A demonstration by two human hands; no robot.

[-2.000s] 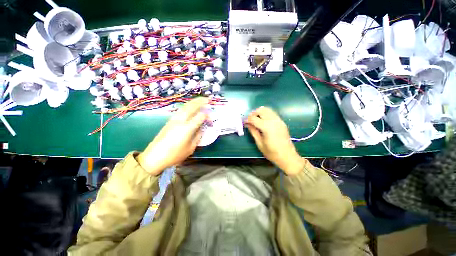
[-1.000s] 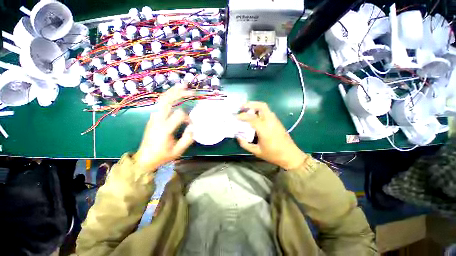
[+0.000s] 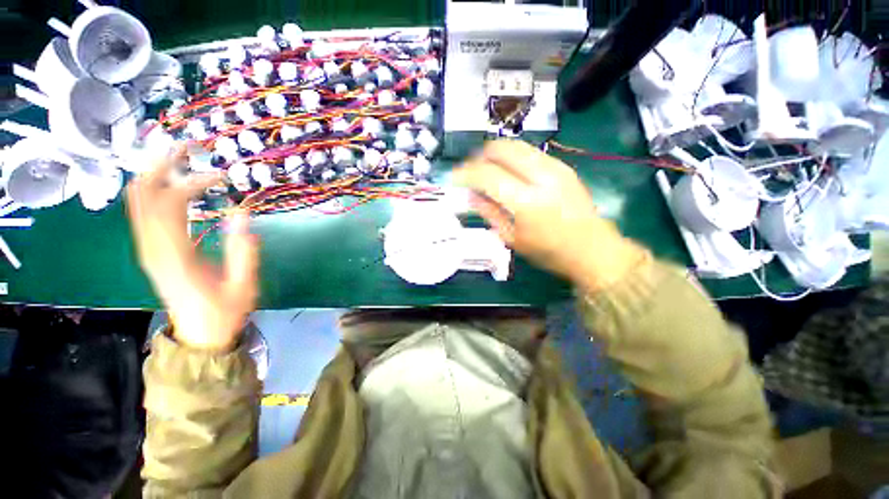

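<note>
A white plastic housing (image 3: 422,246) with a round body and a short arm lies on the green bench at the front edge, arm to the right. Neither hand touches it. My left hand (image 3: 198,239) is raised at the left end of the wired components (image 3: 312,161), blurred, with its fingers spread; nothing shows in it. My right hand (image 3: 536,207) is above and right of the housing, near the front of the pale feeder box; its fingers are bent and blurred, and whether they hold something small is hidden.
White housings (image 3: 102,112) cluster at the left. More housings with white cables and dark wires (image 3: 719,193) are piled at the right. The screw feeder (image 3: 507,73) stands at bench centre back. A black cylinder (image 3: 624,58) slants beside it. A checked sleeve (image 3: 829,351) shows at far right.
Both hands have let go of the housing, which now lies on the bench. My left hand has moved left to the wired components. My right hand has moved up toward the feeder.
</note>
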